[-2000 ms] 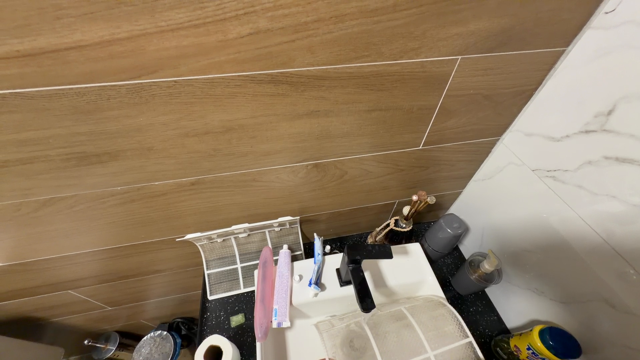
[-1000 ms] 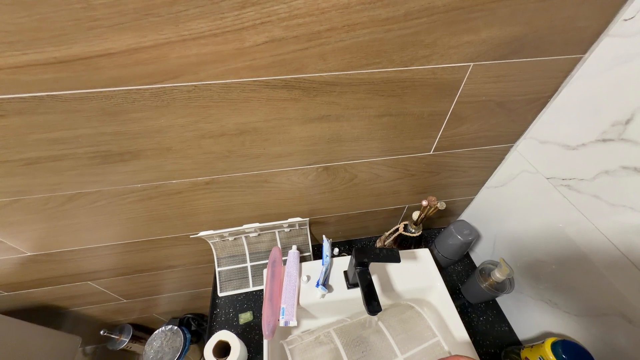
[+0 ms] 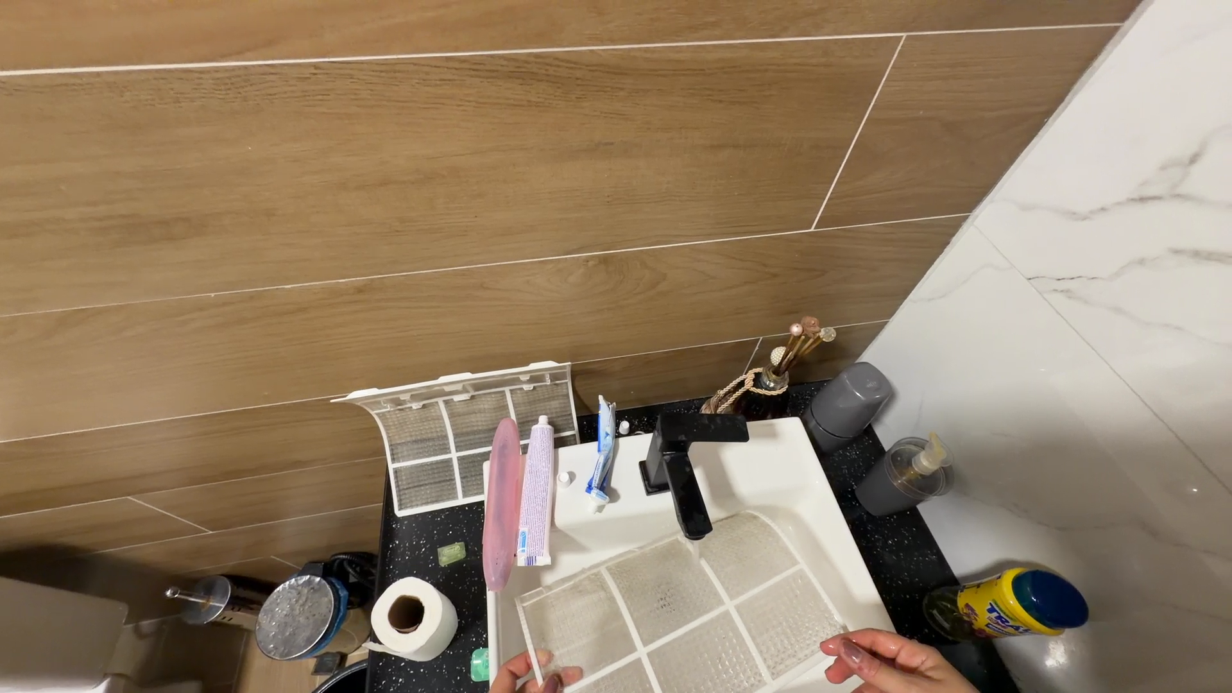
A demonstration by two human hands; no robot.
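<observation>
A wet mesh filter with a white plastic frame lies tilted across the white sink basin, under the black faucet. At its lower left corner, my left hand grips the frame between thumb and fingers. My right hand is at the filter's right edge, fingertips at the frame; whether they pinch it cannot be told. A second mesh filter leans against the wood-look wall tiles behind the counter. The lower parts of both hands are cut off by the frame edge.
On the sink's left rim lie a pink case, a toothpaste tube and a blue-white tube. A toilet roll stands left. Right are a grey cup, a soap dispenser, a yellow-blue container and a reed diffuser.
Both hands have come into view at the filter's edges; one second ago only a bit of a hand showed at the bottom. The filter in the sink has shifted left and tilted.
</observation>
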